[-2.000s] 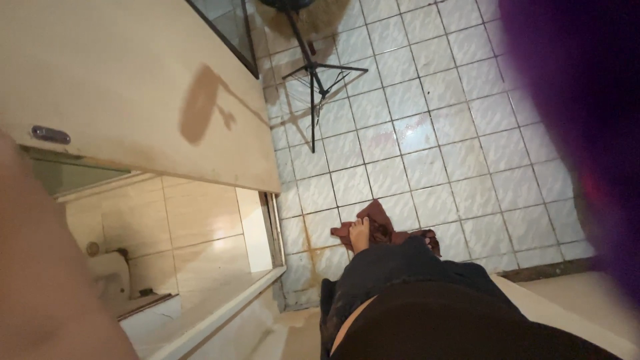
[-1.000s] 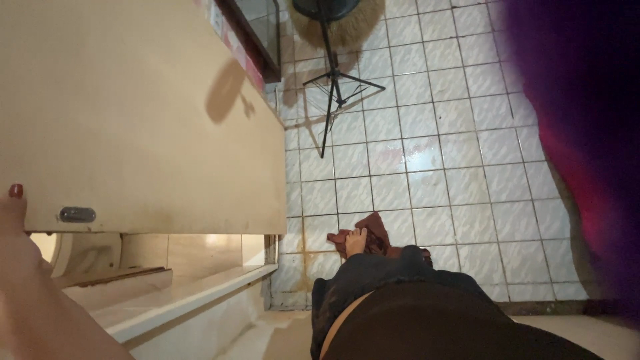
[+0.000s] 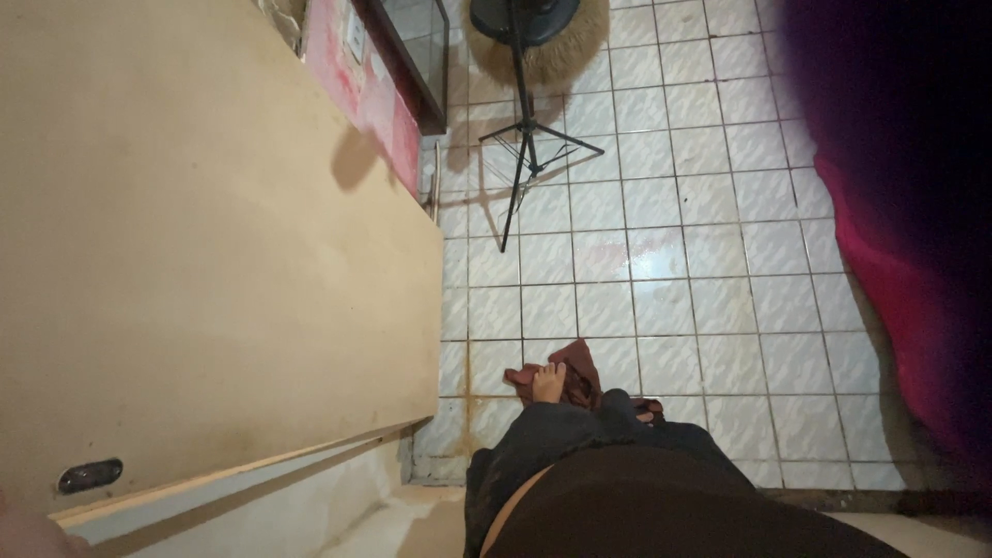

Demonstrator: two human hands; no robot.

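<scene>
At the lower left corner is a blurred part of my left hand [image 3: 35, 531], close to the edge of a beige sliding door [image 3: 232, 256]; its fingers cannot be made out. A dark metal recessed pull [image 3: 91, 476] sits in the door just above the hand. My right hand is not in view. Under my bare foot [image 3: 549, 383] lies a crumpled reddish-brown cloth [image 3: 575, 364] on the tiled floor.
A black tripod stand [image 3: 528, 147] stands on the white floor tiles [image 3: 666, 256], by a round dark seat [image 3: 535, 19] over a shaggy tan rug [image 3: 504, 66]. A dark-framed glass panel [image 3: 422, 62] is at the upper left. Purple and red fabric [image 3: 876, 256] hangs at the right.
The door has slid across the opening, so the tiled room seen behind it earlier is now hidden. My left hand has moved to the lower left corner.
</scene>
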